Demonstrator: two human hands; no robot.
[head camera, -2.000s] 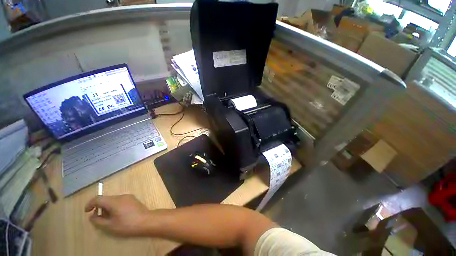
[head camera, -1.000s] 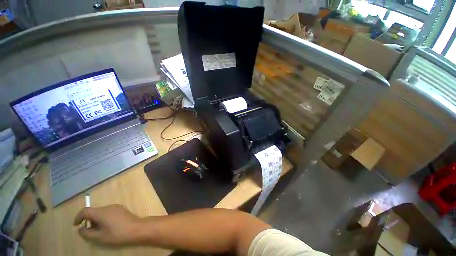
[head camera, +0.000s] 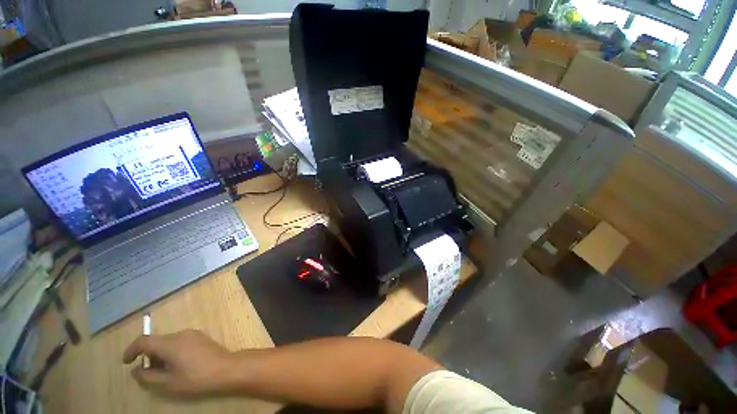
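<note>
My right hand (head camera: 182, 363) rests on the light-wood desk below the laptop and holds a thin white cigarette (head camera: 147, 327) between its fingers. My bare forearm crosses the lower middle of the view from a pale sleeve. My left hand is not in view. The silver laptop (head camera: 166, 251) stands open at the left with its screen lit. The black label printer (head camera: 364, 218) has its lid raised and a white label roll (head camera: 381, 168) inside. A printed label strip (head camera: 439, 279) hangs from its front past the desk edge.
A mouse (head camera: 313, 271) with red lights lies on a black mouse pad (head camera: 279, 295). Stacked papers (head camera: 20, 299) and pens lie at the far left. Low partitions (head camera: 517, 97) stand behind. Cardboard cartons (head camera: 602, 247) and a red object (head camera: 715, 303) are on the floor at right.
The whole view has shifted slightly, moving the desk items left since two seconds ago. The mouse lights have changed from yellowish to red. My right hand still holds the cigarette.
</note>
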